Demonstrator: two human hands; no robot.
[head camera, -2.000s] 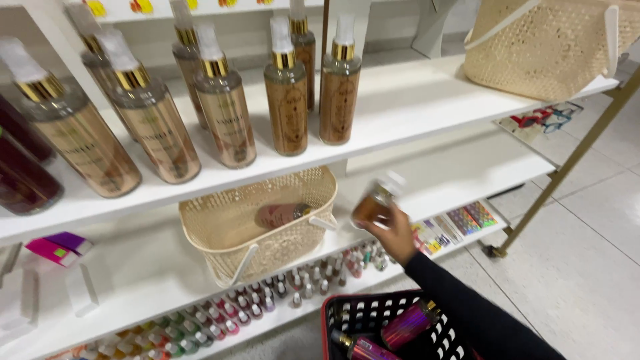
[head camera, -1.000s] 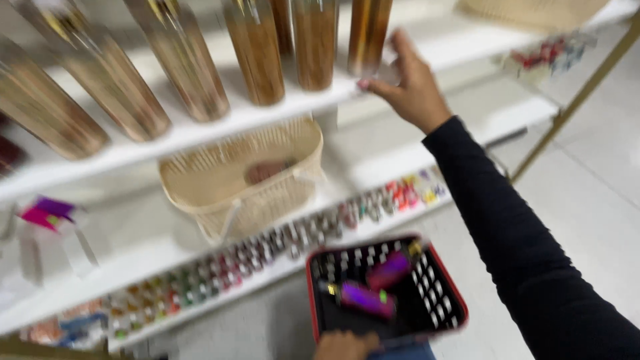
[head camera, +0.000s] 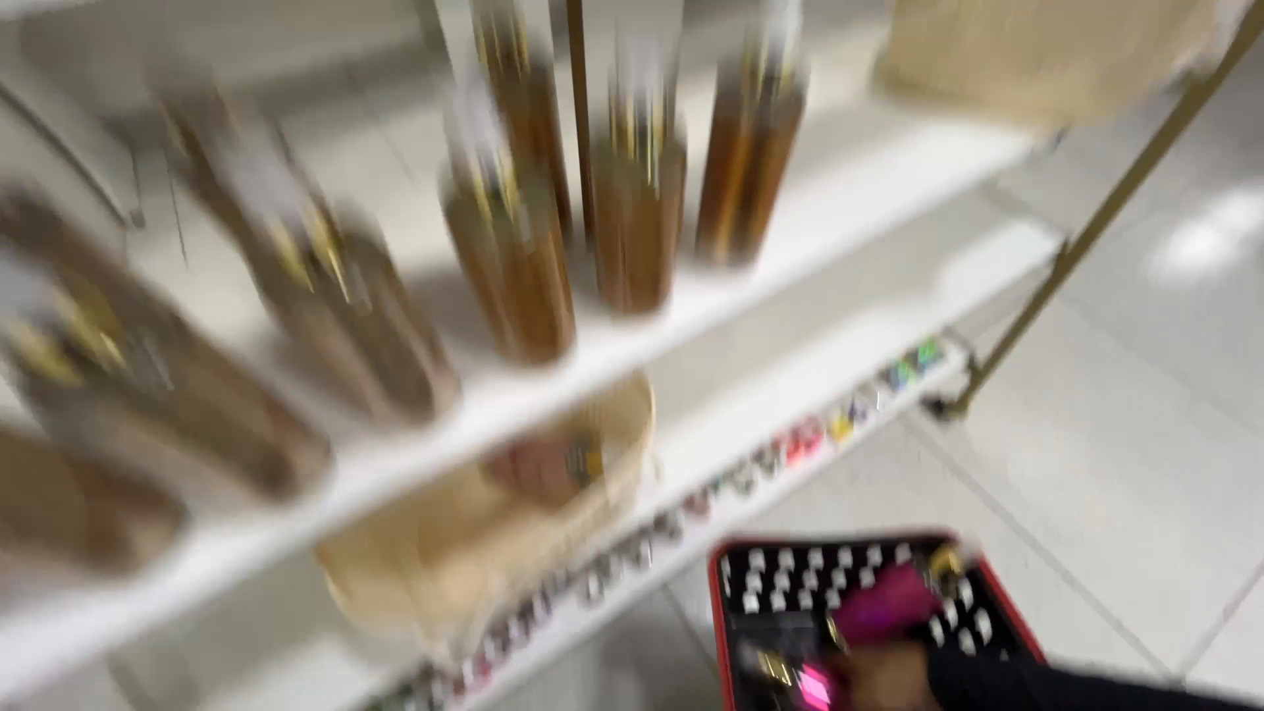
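Note:
My right hand (head camera: 889, 676), in a black sleeve, is blurred inside a black shopping basket (head camera: 719, 622) with a red rim at the bottom. It is beside a purple bottle (head camera: 886, 604) with a gold neck; whether its fingers hold anything is unclear. A second, pink-purple bottle (head camera: 815, 686) lies to its left. My left hand is out of view. On the white upper shelf (head camera: 839, 212), amber spray bottles with gold collars stand in a row, one (head camera: 752, 163) at the right end. Paler bottles (head camera: 336, 296) stand to the left.
A cream plastic basket (head camera: 434, 553) holding a pinkish bottle (head camera: 543, 464) sits below the upper shelf. Small colourful items (head camera: 691, 506) line the lower shelf edge. Another cream basket (head camera: 1037, 59) stands at upper right, near a gold-coloured metal post (head camera: 1106, 222).
My right hand has moved from the upper shelf down into the shopping basket. An amber bottle stands at the row's right end, where the earliest frame shows none. My left hand has left the view.

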